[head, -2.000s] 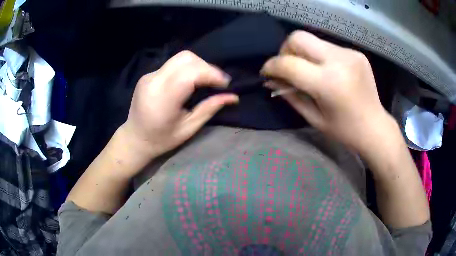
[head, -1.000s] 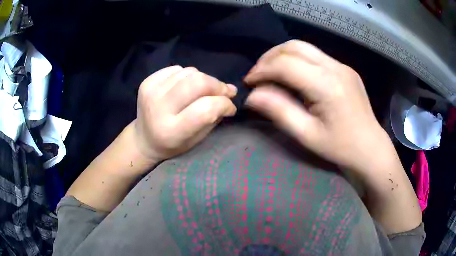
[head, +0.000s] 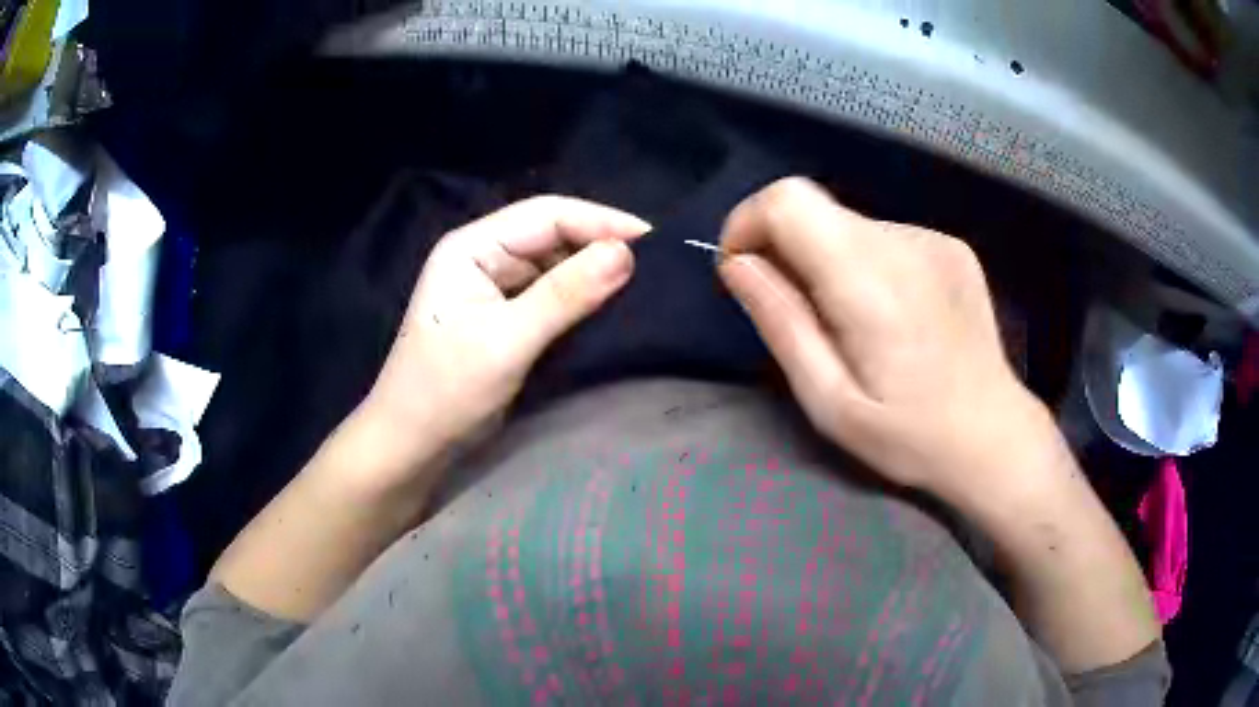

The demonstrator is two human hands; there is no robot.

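Observation:
Dark fabric (head: 663, 304) lies over the lap, under and between my hands. My right hand (head: 863, 311) pinches a thin pale metal sliver (head: 701, 246), perhaps a needle or awl, between thumb and forefinger; its tip points left. My left hand (head: 518, 297) is just left of it, thumb and forefinger close together at the dark cloth. Whether they pinch a bit of cloth or a thread cannot be made out. A small gap separates the hands.
A pale table edge with a printed ruler scale (head: 884, 104) curves across the top. White scraps (head: 131, 276) and plaid cloth (head: 69, 553) are at the left. A crumpled white piece (head: 1169, 394) and a pink thing (head: 1165, 539) are at the right.
My hands were close together at the cloth one second ago and are now slightly apart. The metal sliver now shows clearly in my right fingers. More of the ruler edge shows.

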